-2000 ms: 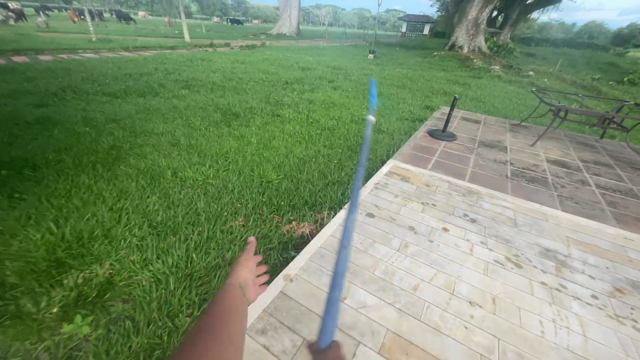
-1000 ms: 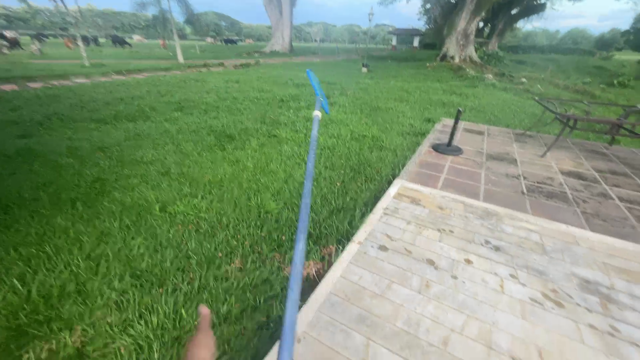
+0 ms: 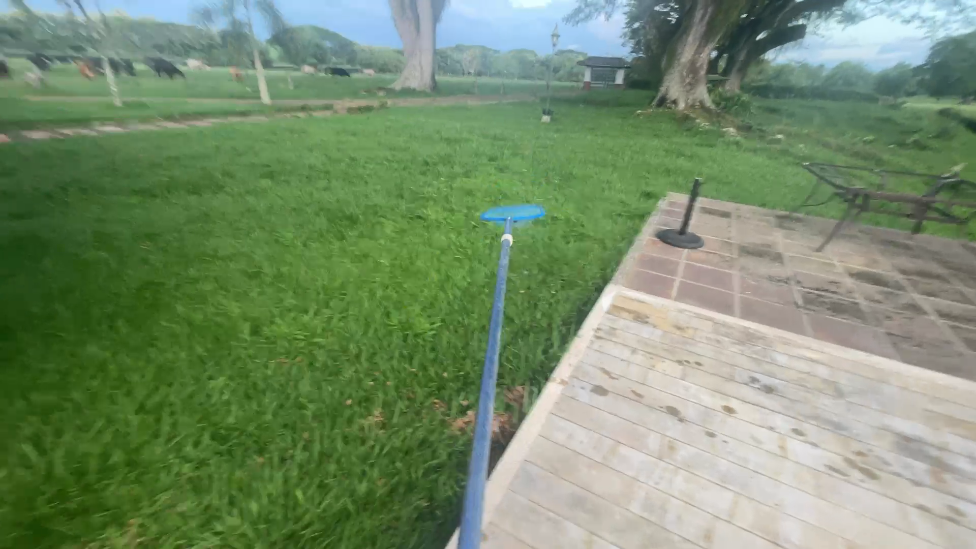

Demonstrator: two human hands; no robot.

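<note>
A long blue pole (image 3: 490, 366) rises from the bottom edge of the view and points away over the grass. At its far end, past a white collar (image 3: 507, 239), is a flat blue pool skimmer head (image 3: 513, 213), its face now seen as a wide oval above the lawn. The near end of the pole is cut off by the frame. Neither of my hands shows at this moment, so what holds the pole is hidden.
A pale tiled deck (image 3: 709, 427) lies at right, beside the grass (image 3: 267, 305). Beyond it, a reddish tiled patio (image 3: 770, 267) bears a black umbrella base (image 3: 680, 239) and a metal table frame (image 3: 892, 197). Large trees (image 3: 686, 61) and cattle (image 3: 164, 69) stand farther off.
The skimmer head has turned from a narrow edge-on look to a wide oval, and the pole's tip is lower. My left hand, over the deck edge and then the grass earlier, has left the view.
</note>
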